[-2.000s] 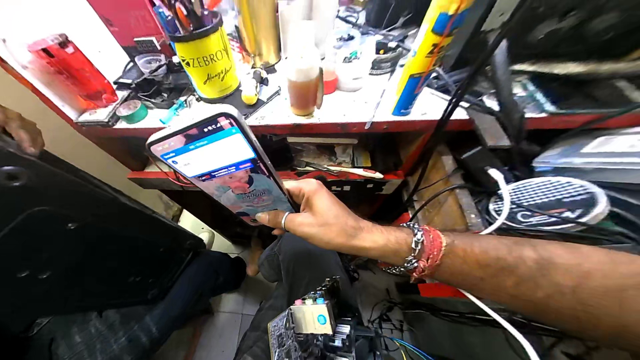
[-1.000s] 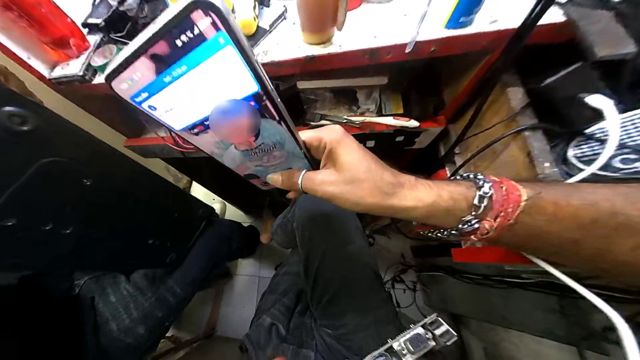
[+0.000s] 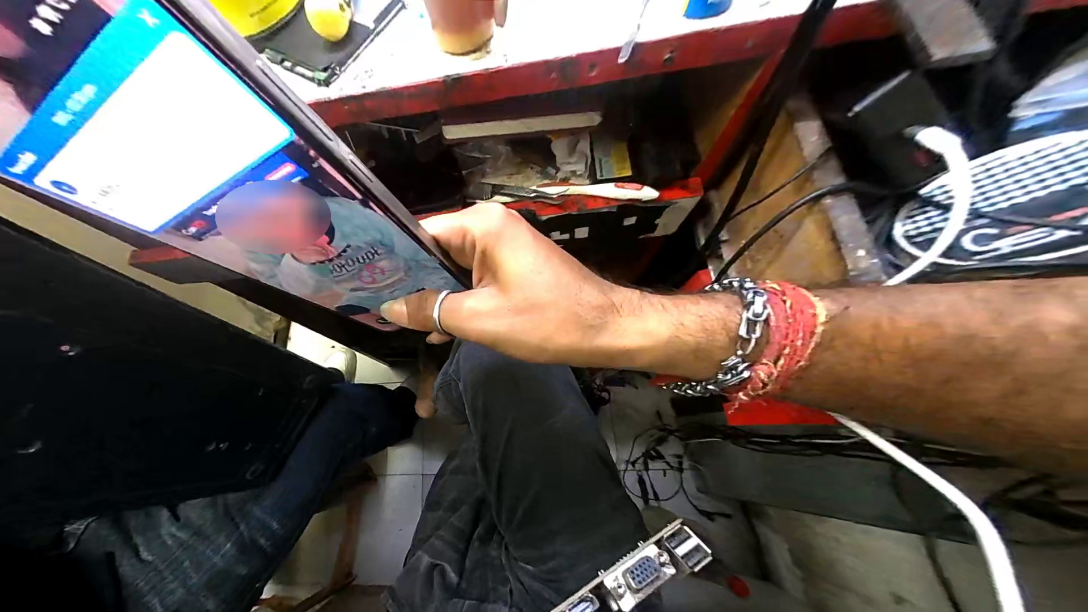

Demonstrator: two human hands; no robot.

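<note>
My right hand, with a silver ring on one finger, comes in from the right and grips the lower end of a smartphone. The lit screen shows a picture of a person in a light shirt, and the phone's upper end runs out of view at the top left. A metal chain bracelet and red threads circle the wrist. Low in the view, the port edge of a circuit board, with a VGA socket, lies by my dark-trousered leg. My left hand is out of view.
A red-edged workbench spans the top, bearing a glass of brown drink. Beneath it, a white-handled tool lies on a shelf. A large black panel fills the left beside another person's leg. A white cable and black cords run at right.
The phone spans more of the view and now runs past its top left edge; my right hand still holds it. The view has shifted closer to the bench front.
</note>
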